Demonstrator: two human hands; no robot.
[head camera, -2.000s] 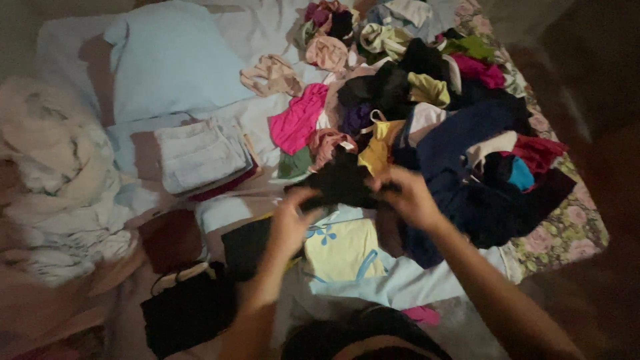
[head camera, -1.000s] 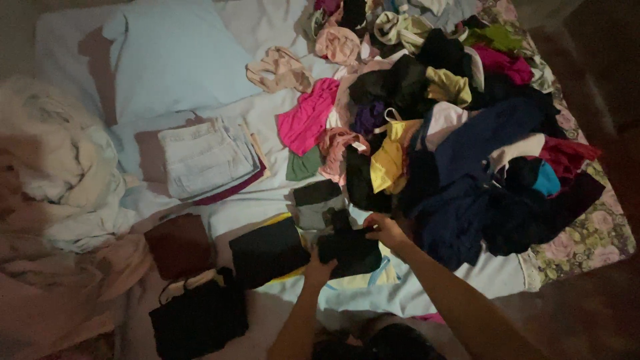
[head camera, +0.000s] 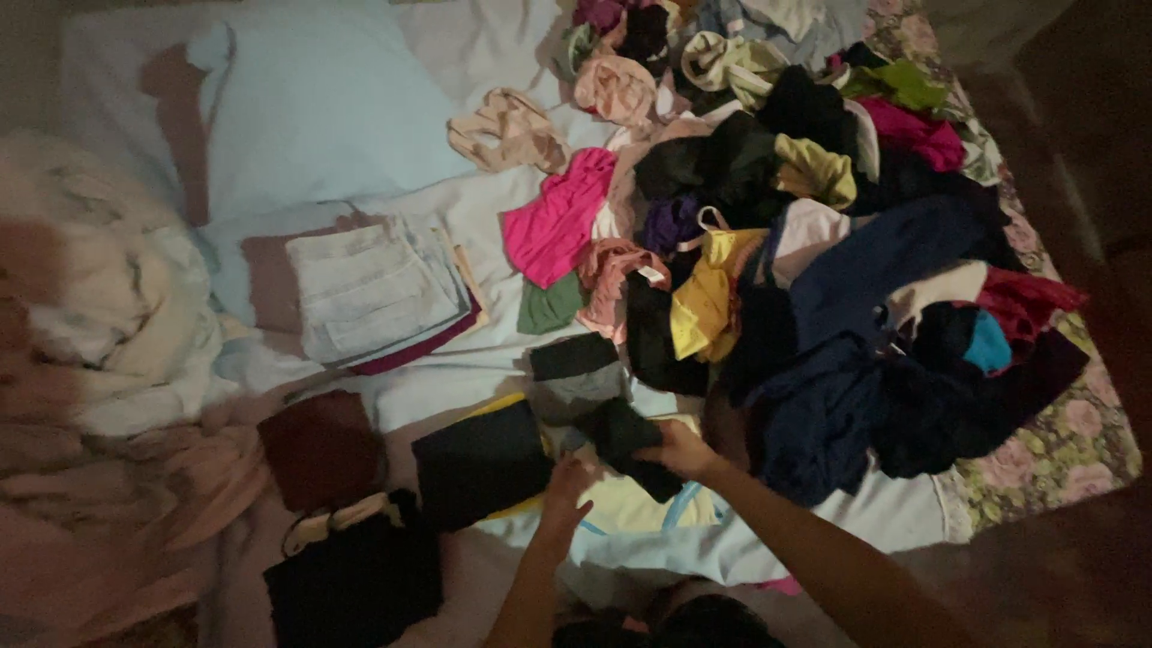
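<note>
A black cloth garment (head camera: 621, 436) lies partly folded over a pale yellow garment with blue trim (head camera: 630, 511). My right hand (head camera: 688, 452) grips the black garment's right side between thumb and fingers. Beside its lower left edge is my left hand (head camera: 569, 490), fingers apart; whether it touches the cloth is unclear. Just above lies a folded grey and black garment (head camera: 576, 373). To the left, a folded dark garment (head camera: 481, 463) rests on yellow cloth.
A large heap of mixed clothes (head camera: 837, 270) covers the bed's right side. Folded light jeans (head camera: 373, 292) lie left of a pink garment (head camera: 560, 216). Brown (head camera: 324, 450) and black folded clothes (head camera: 360, 576) are at lower left. A pale blue pillow (head camera: 324, 108) and crumpled bedding (head camera: 117, 306) lie farther out.
The black garment was held spread up near the heap; it has come down toward me and is now more compact. The grey and black folded garment, hidden at first, shows above my hands.
</note>
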